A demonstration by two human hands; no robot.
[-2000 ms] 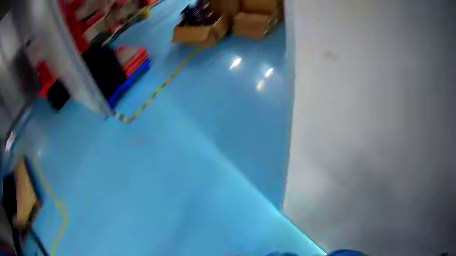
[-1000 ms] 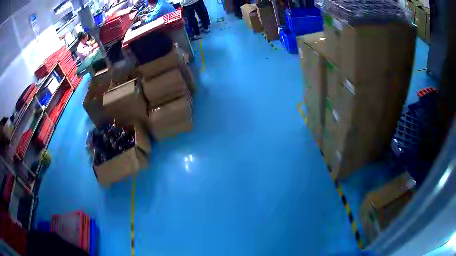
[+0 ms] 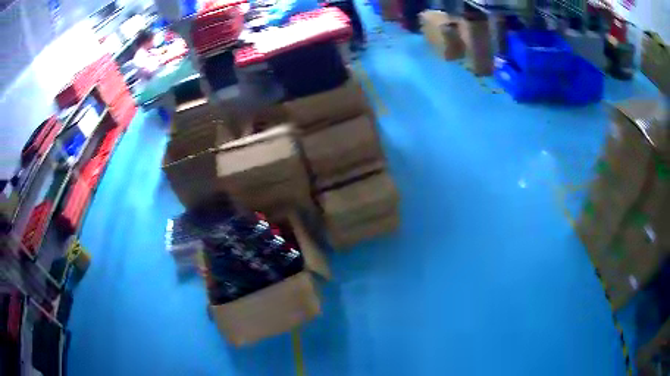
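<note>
Neither of my hands is in the picture. Nearest in front of me on the blue floor is an open brown carton [image 3: 268, 317] filled with dark, shiny items that are too blurred to name. Behind it are other cartons, one with a pale top [image 3: 263, 170] and a stack of closed-looking ones [image 3: 360, 209] to its right. A black item [image 3: 308, 70] lies on top of that stack. The whole view is blurred.
Shelving with red trays [image 3: 92, 172] runs along the left. Tall stacked cartons [image 3: 624, 213] stand at the right edge beside a yellow and black floor line. Blue crates [image 3: 547, 70] sit at the back right. Benches with red trays [image 3: 294, 37] are at the back.
The view has come past the pale wall into the aisle. Since one second ago, the open carton and stacks appear nearer and further right, and the tall cartons have slid towards the right edge.
</note>
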